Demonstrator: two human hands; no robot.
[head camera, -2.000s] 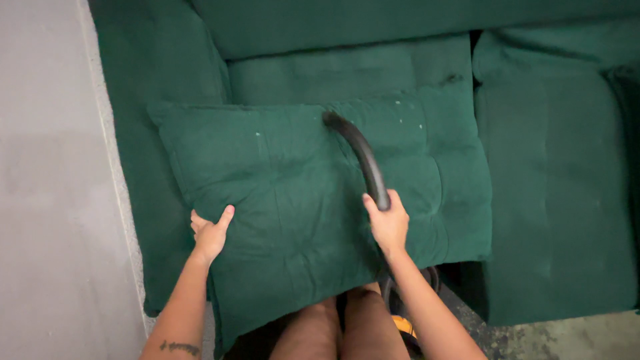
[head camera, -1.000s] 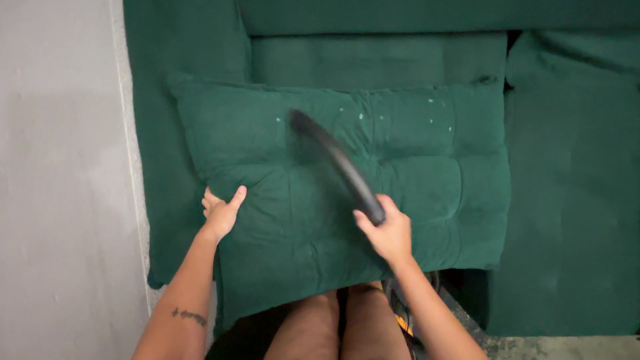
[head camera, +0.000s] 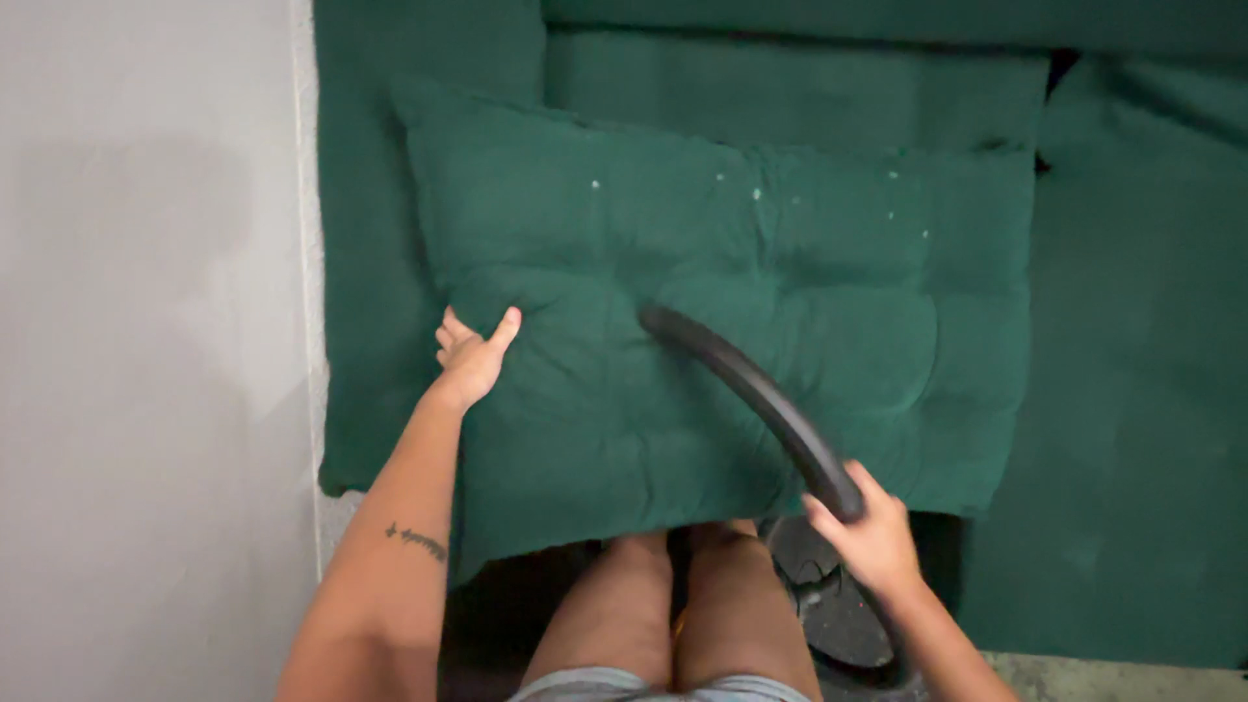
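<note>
A green tufted cushion (head camera: 682, 390) with several small white specks near its far edge lies across the front of a green sofa (head camera: 1131, 390). My left hand (head camera: 476, 356) grips the cushion's left edge, thumb on top and fingers at the side. In my right hand (head camera: 863, 522) is a black curved vacuum cleaner tube (head camera: 760, 390), held at its near end. The tube's far tip is at the middle of the cushion; whether it touches the fabric is unclear. A black hose (head camera: 887, 643) runs down below my right hand.
On the left a pale grey wall (head camera: 156, 390) runs beside the green sofa arm (head camera: 366, 292). The sofa's backrest (head camera: 877, 19) spans the far side. My legs are against the near side of the cushion, and a grey floor (head camera: 1092, 673) shows at the lower right.
The tube's tip has moved from near the cushion's far edge toward its middle, and my right hand has come nearer to me. My left hand stays on the cushion's left edge.
</note>
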